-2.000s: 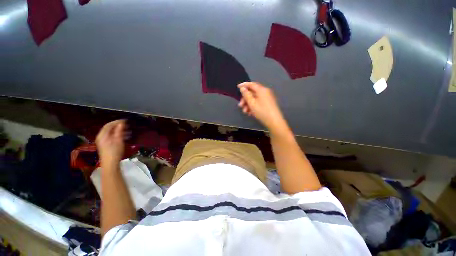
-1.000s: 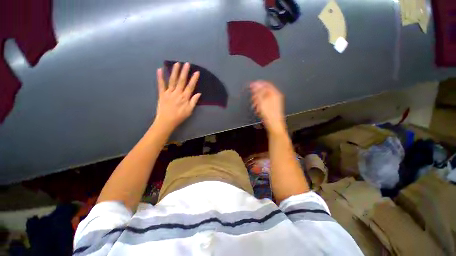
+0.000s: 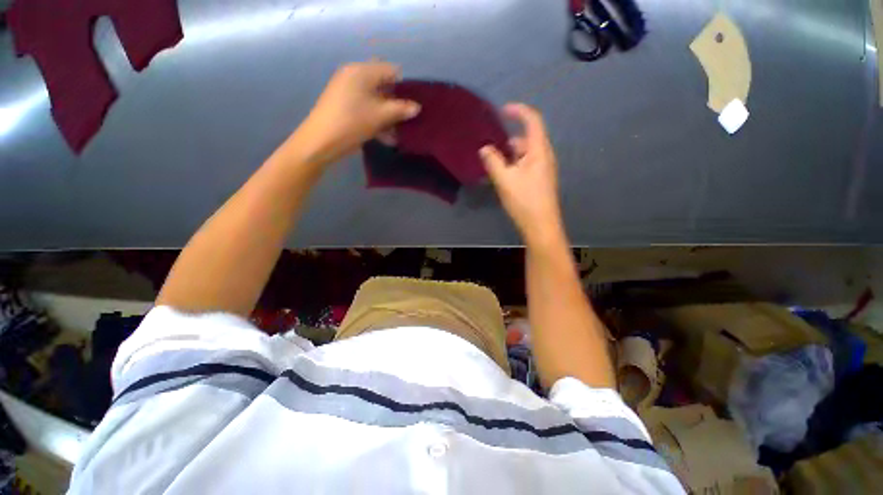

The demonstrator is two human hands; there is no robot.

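Note:
A maroon curved cut piece (image 3: 447,126) is held between both hands over the black piece. My left hand (image 3: 373,104) grips its left end between thumb and fingers. My right hand (image 3: 518,160) grips its right end. The black piece (image 3: 411,170), with a maroon edge along its bottom, lies on the grey table and shows below the held piece; its upper part is hidden. Whether the two pieces touch, I cannot tell.
Shears (image 3: 606,27) lie at the top, cut off by the frame. The cream card pattern (image 3: 728,63) lies at the right with white chalk (image 3: 733,116) at its lower end. Large maroon panels (image 3: 73,58) lie upper left. Cardboard boxes (image 3: 750,334) and bags stand below the table's edge.
The maroon piece that lay right of the black piece is now lifted in both hands and moved left over it. My left hand has come off the black piece. The camera view has shifted.

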